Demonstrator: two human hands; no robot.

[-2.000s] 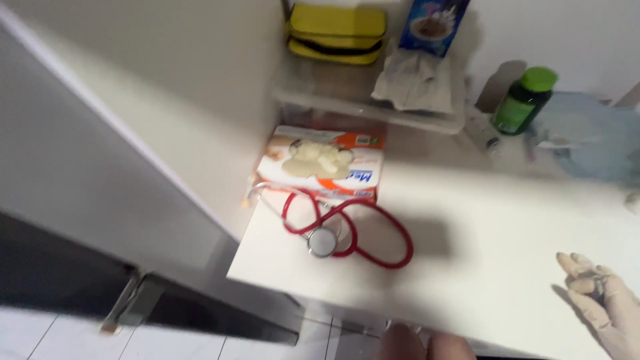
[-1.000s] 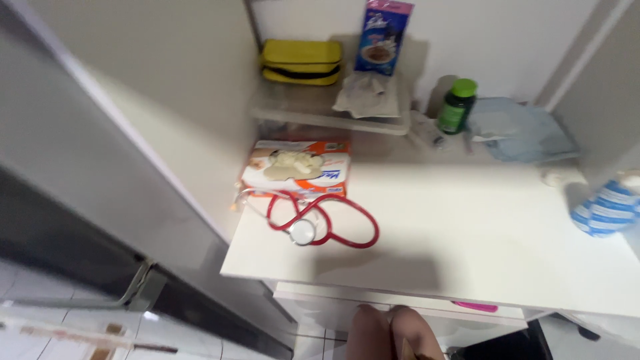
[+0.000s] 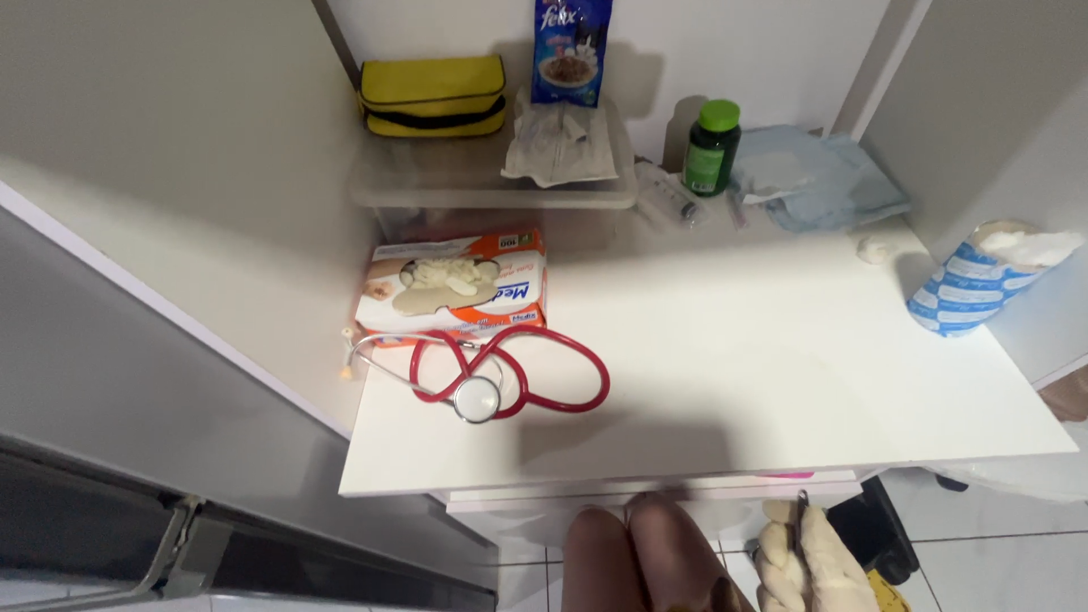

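My right hand (image 3: 807,561), in a cream latex glove, is at the bottom right, below the table's front edge. Its fingers are closed around a slim dark metal tool (image 3: 801,531); the tool's kind cannot be told. My left hand is out of the picture. A red stethoscope (image 3: 595,382) lies on the white table (image 3: 765,365), partly against an open box of latex gloves (image 3: 518,285). Cotton wool (image 3: 1033,246) sticks out of a blue and white wrapper (image 3: 965,289) at the right. A small cotton ball (image 3: 874,249) lies behind it.
A yellow zip case (image 3: 433,81), Felix pouch (image 3: 569,51) and opened white packet (image 3: 561,144) rest on a translucent plastic container (image 3: 493,200). Beside it are a packaged syringe (image 3: 671,200), a green-capped bottle (image 3: 710,149) and light-blue pads (image 3: 837,183). Below are my knees (image 3: 629,544).
Two seconds ago my gloved right hand was over the table's right part; it was out of view one second ago and now shows below the front edge. The view has shifted.
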